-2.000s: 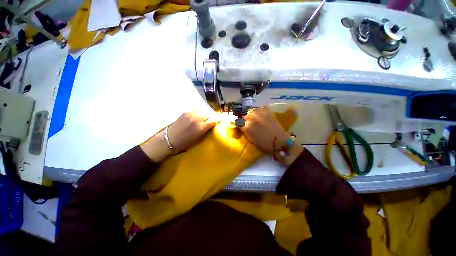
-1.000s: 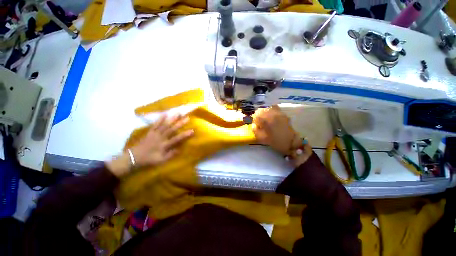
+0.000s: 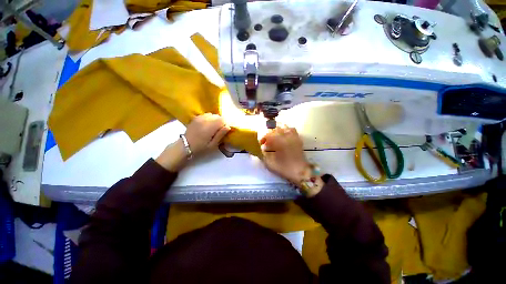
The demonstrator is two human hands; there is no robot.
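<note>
The mustard-yellow garment panel [image 3: 133,91] lies spread on the white table left of the needle, its right end reaching to the front of the presser foot [image 3: 271,119]. My left hand [image 3: 206,133] grips the panel's near edge just left of the needle, fingers curled. My right hand [image 3: 284,150] pinches the panel's right end just in front of and right of the presser foot; its fingertips are washed out by the lamp. The needle tip and the seam cannot be made out in the glare.
The white sewing machine head [image 3: 333,61] spans the back right. Scissors [image 3: 379,150] with yellow and green handles lie right of my right hand, and snips [image 3: 442,153] lie further right. Yellow cut pieces [image 3: 83,28] are at the back left; more yellow cloth [image 3: 383,244] is below the front edge.
The panel has moved from my lap side up onto the table at left and lies spread towards the back. My left hand went out flat over it, then back near the needle, gripping its edge.
</note>
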